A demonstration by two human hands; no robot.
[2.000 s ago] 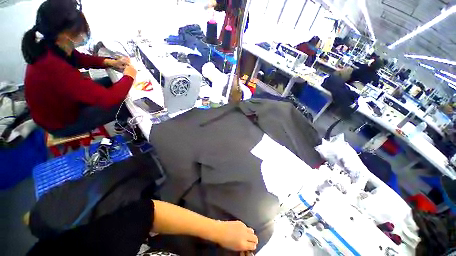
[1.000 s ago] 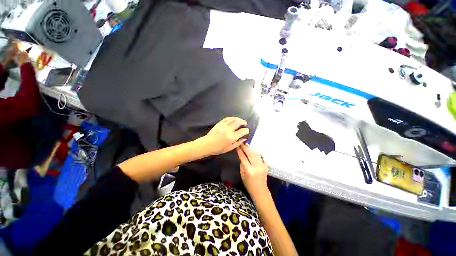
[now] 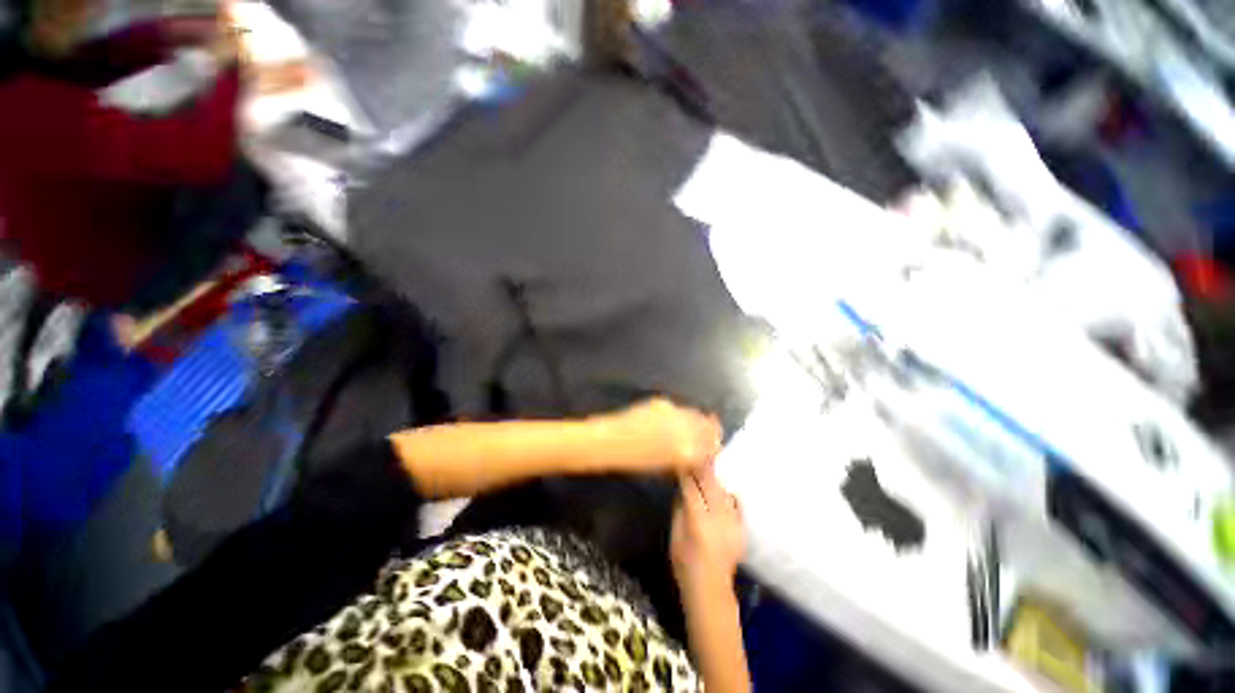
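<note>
The frame is blurred. A large dark grey garment [image 3: 542, 217] covers the left of the machine table and hangs down towards my lap. My left hand [image 3: 675, 436] lies at the garment's right edge, near the needle area, fingers bent on the cloth. My right hand [image 3: 707, 521] is just below it, fingertips touching the left hand at the same edge; the pinched part is hidden. The white sewing machine [image 3: 995, 393] with a blue stripe stands to the right. A small black cut piece [image 3: 882, 505] lies flat right of my hands.
A yellow phone [image 3: 1047, 646] and thin dark tools [image 3: 983, 589] lie near the table's front right. White crumpled cloth [image 3: 995, 149] is behind the machine head. A person in a red sleeve [image 3: 169, 129] sits at the left. A blue crate [image 3: 217, 393] stands below, at left.
The view swung from the neighbour's side down to the table, then tilted and shifted again. My right hand came into view and joined the left at the cloth edge; both remain there.
</note>
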